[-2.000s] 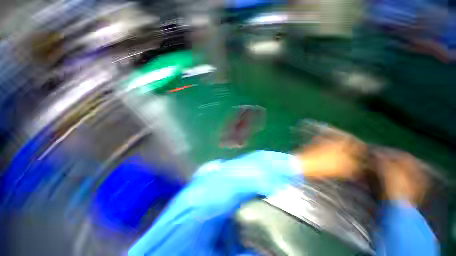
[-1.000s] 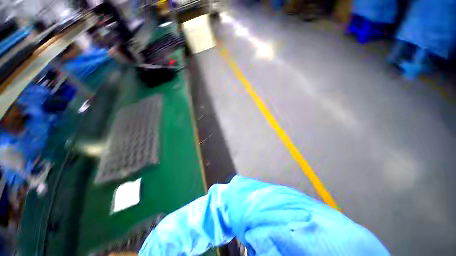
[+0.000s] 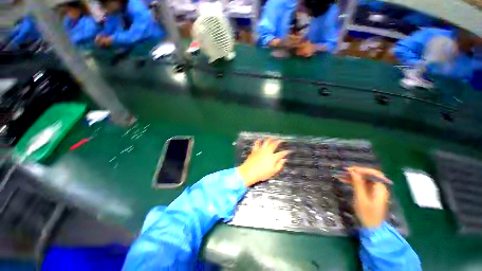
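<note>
A clear blister tray [image 3: 312,211] with rows of dark pockets lies on the green bench in front of me. My left hand [image 3: 264,163] rests on its upper left part, fingers spread, holding nothing that I can see. My right hand [image 3: 368,196] is over the tray's right side, fingers bent around a thin pen-like tool, perhaps tweezers [image 3: 379,179]. The tool's tip is blurred. The small units in the pockets are too blurred to make out singly.
A smartphone [image 3: 174,162] lies left of the tray. A white bag or card [image 3: 423,189] and a second, greyer tray [image 3: 462,185] lie to the right. A green bin [image 3: 51,129] and a red item [image 3: 80,144] are far left. People in blue smocks sit across the bench, near a pale fan [image 3: 213,36].
The view has swung from the aisle and the bench's right end back to the tray. Both hands now show at the tray; a second ago they were out of view or cut off.
</note>
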